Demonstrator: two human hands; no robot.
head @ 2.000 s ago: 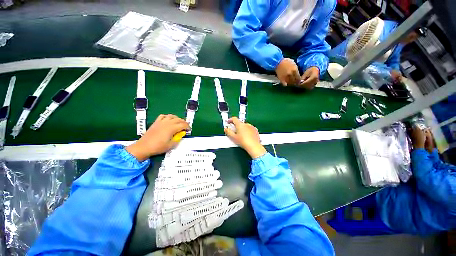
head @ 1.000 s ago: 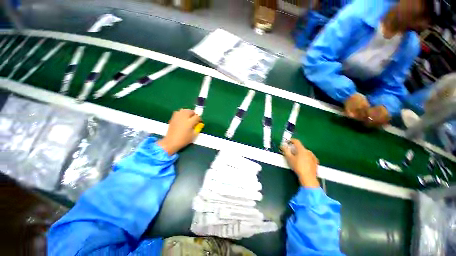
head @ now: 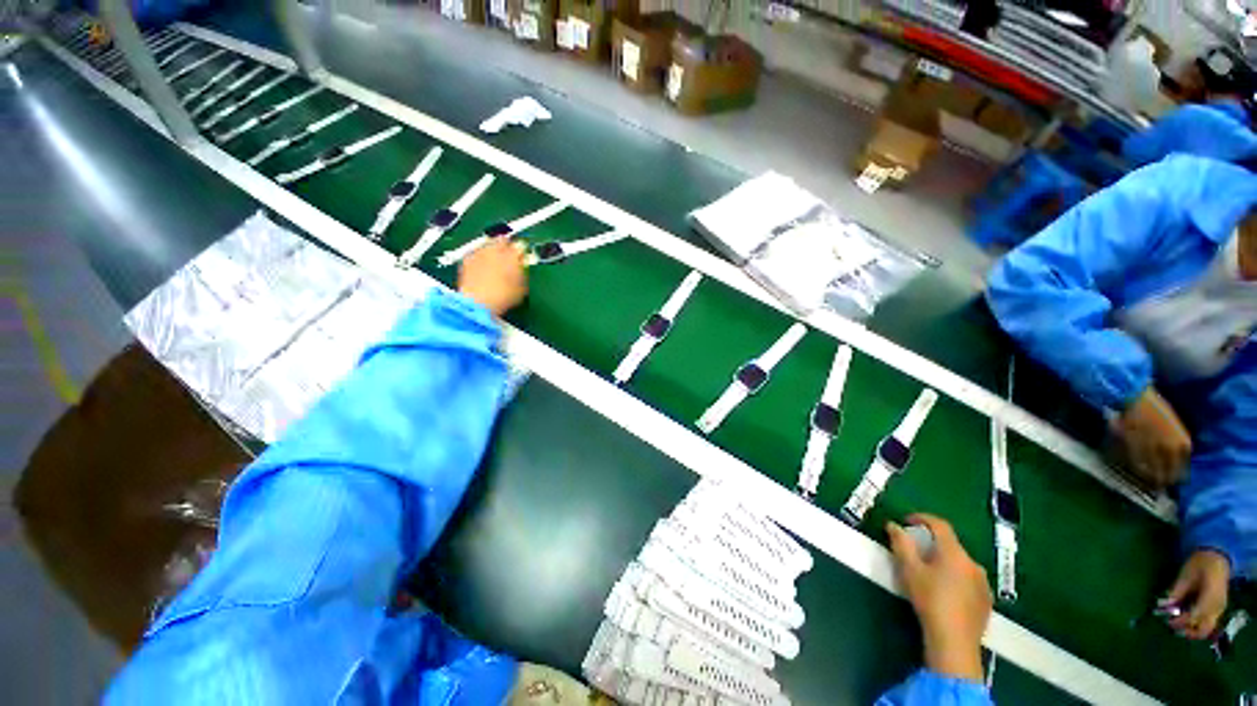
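Note:
Strapped smartwatches with white straps and dark faces lie across the green belt, one in mid-belt (head: 751,377). My left hand (head: 494,276) reaches over the belt's near side at two slanted watches; its fingers are curled, with a small yellow bit of the hand tool (head: 529,254) at the fingertips. The rest of the tool is hidden. My right hand (head: 946,586) is at the near rail, below a watch (head: 893,452) and apart from it. Its fingers are bent; a small greyish spot shows at the fingertips, unclear. A fanned stack of white straps (head: 703,600) lies on the near bench.
Pale rails (head: 627,414) edge the belt. Clear plastic bags (head: 269,324) lie on the near bench at left, and bagged flat items (head: 813,248) on the far bench. A co-worker's hands (head: 1155,439) are at the belt's right. Cartons (head: 710,69) stand behind.
The view has swung left. My left hand has moved left along the belt to another group of watches. My right hand has come off the strap end it was at, back to the rail.

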